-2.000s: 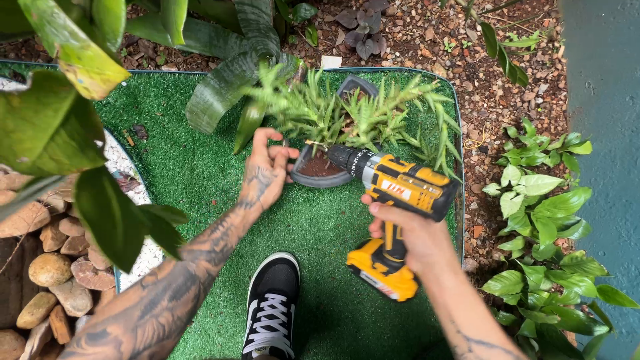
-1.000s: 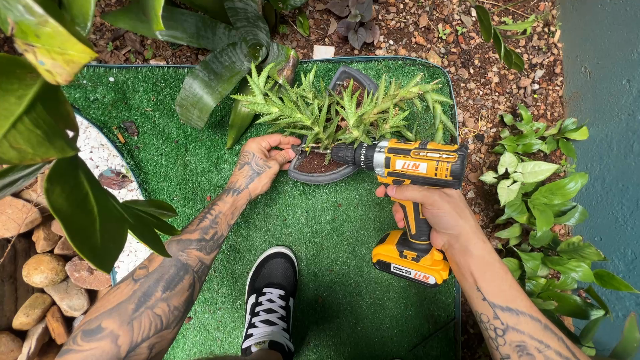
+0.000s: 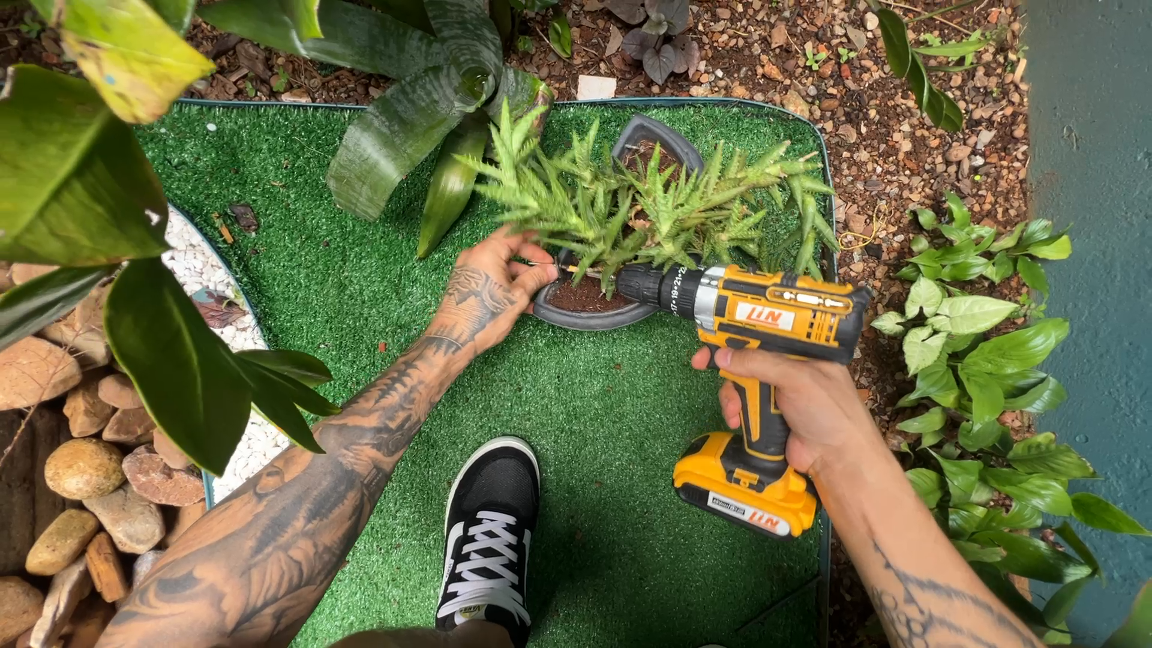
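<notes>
My right hand [image 3: 792, 396] is closed around the handle of a yellow and black cordless drill [image 3: 783, 315], held sideways with its chuck to the left. A thin bit [image 3: 576, 268] runs from the chuck toward my left hand [image 3: 508, 279]. The fingertips of that hand pinch something small and thin near the bit's tip; what it is I cannot tell. Both are over the near end of a dark grey planter [image 3: 594, 319] with brown soil. Spiky green succulents [image 3: 648, 198] spread across the planter's middle, and its far end shows behind them.
Artificial turf [image 3: 612, 432] lies under the planter, with my black and white sneaker [image 3: 490, 531] on it. Broad leaves [image 3: 180, 360] hang at the left above river stones [image 3: 85, 468] and white gravel. Leafy plants [image 3: 999, 360] and a teal surface [image 3: 1093, 270] are at the right.
The drill was tilted two seconds ago and is now nearly level. My left fingers, further apart in the oldest frame, have closed together near the bit.
</notes>
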